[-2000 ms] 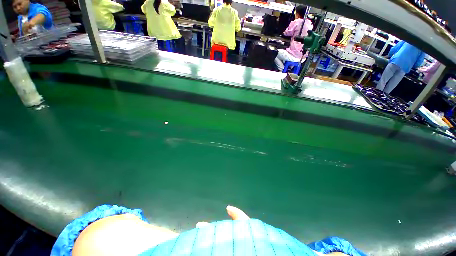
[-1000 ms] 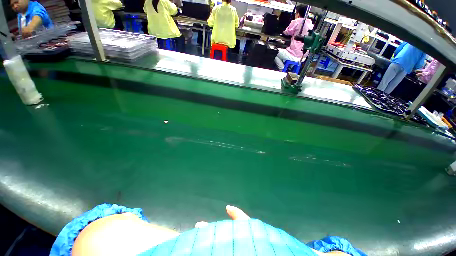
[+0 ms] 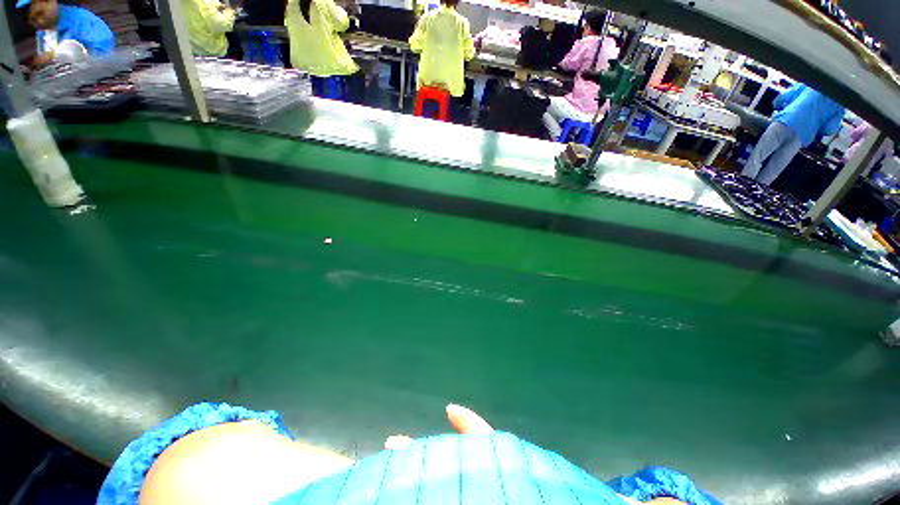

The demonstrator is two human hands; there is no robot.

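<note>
The wide green conveyor belt [image 3: 444,345] fills most of the view, with white scuffs and a few tiny specks. My left hand or wrist [image 3: 237,466] shows as overexposed skin past a gathered blue cuff [image 3: 187,424] at the bottom left. Two fingertips [image 3: 466,420] stick out above my light blue smock [image 3: 454,473]; I cannot tell which hand they belong to. My right blue cuff [image 3: 663,483] is cut off by the bottom edge, with only a sliver of skin below it. The smock hides most of both hands, so any grip is hidden.
Clear stacked trays [image 3: 232,91] and a green upright fixture [image 3: 577,163] stand on the far ledge [image 3: 395,138]. A black parts tray [image 3: 760,197] lies at its right. Metal posts rise at left and right. A curved beam crosses the upper right. Several people work beyond.
My hands and cuffs look unmoved. The person in blue at the far left has shifted head and arm, and a white thing now shows near their hands. A pink-clad person at far right has shifted slightly.
</note>
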